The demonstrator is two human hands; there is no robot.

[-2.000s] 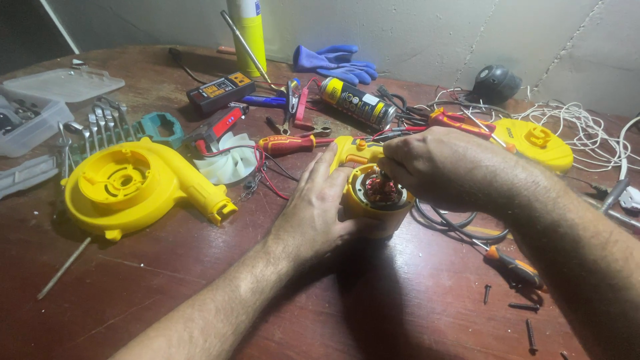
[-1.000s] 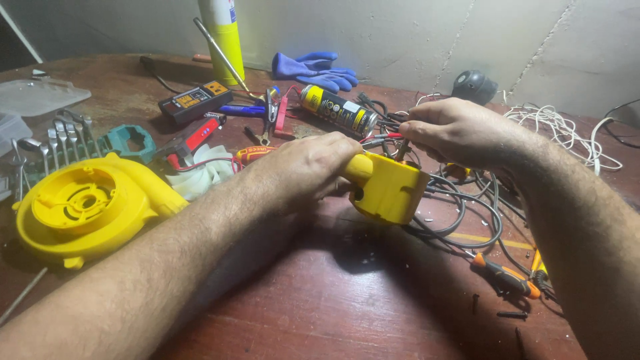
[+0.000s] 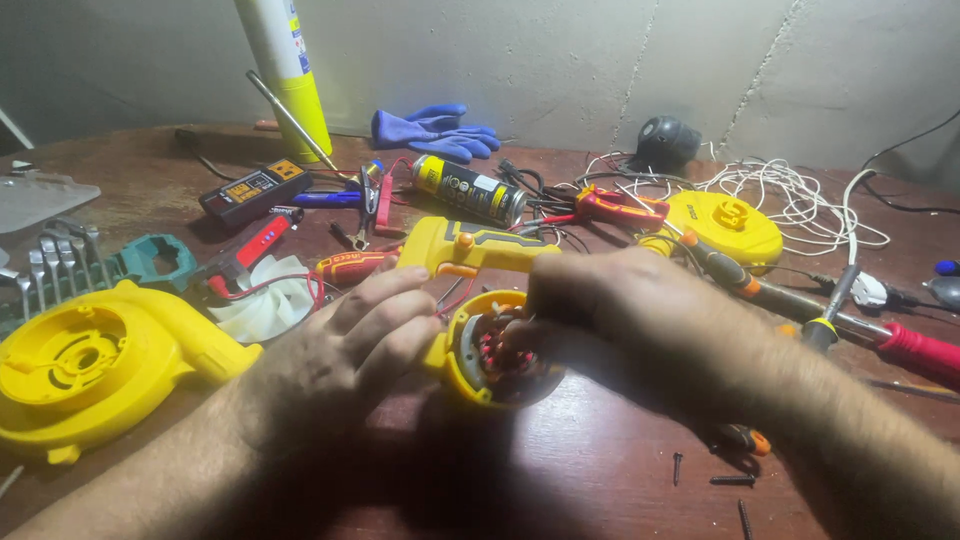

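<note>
My left hand [image 3: 375, 322] grips the yellow plastic housing of a power blower [image 3: 450, 352] by its left side, fingers near the handle and trigger. The housing's round end is open towards me and shows a motor stator with copper windings [image 3: 499, 341]. My right hand [image 3: 600, 315], blurred, is at the right rim of this opening with its fingers bent inward; whether it holds anything is hidden. Left of my left hand lies a yellow fan casing [image 3: 142, 375], with a white fan impeller [image 3: 266, 300] behind it. A yellow round cover [image 3: 724, 225] lies behind my right hand.
Across the back are a spray can [image 3: 469, 187], blue gloves [image 3: 435, 133], red pliers [image 3: 622, 208] and a tangled white cable [image 3: 780, 187]. Wrenches [image 3: 64, 259] stand at left. A soldering iron with a red handle [image 3: 919, 349] lies at right. Several screws [image 3: 733, 480] lie near the front right.
The housing was turned with its outer wall towards me a second ago; now its open end with the windings faces me. My right hand has moved from behind it to its opening.
</note>
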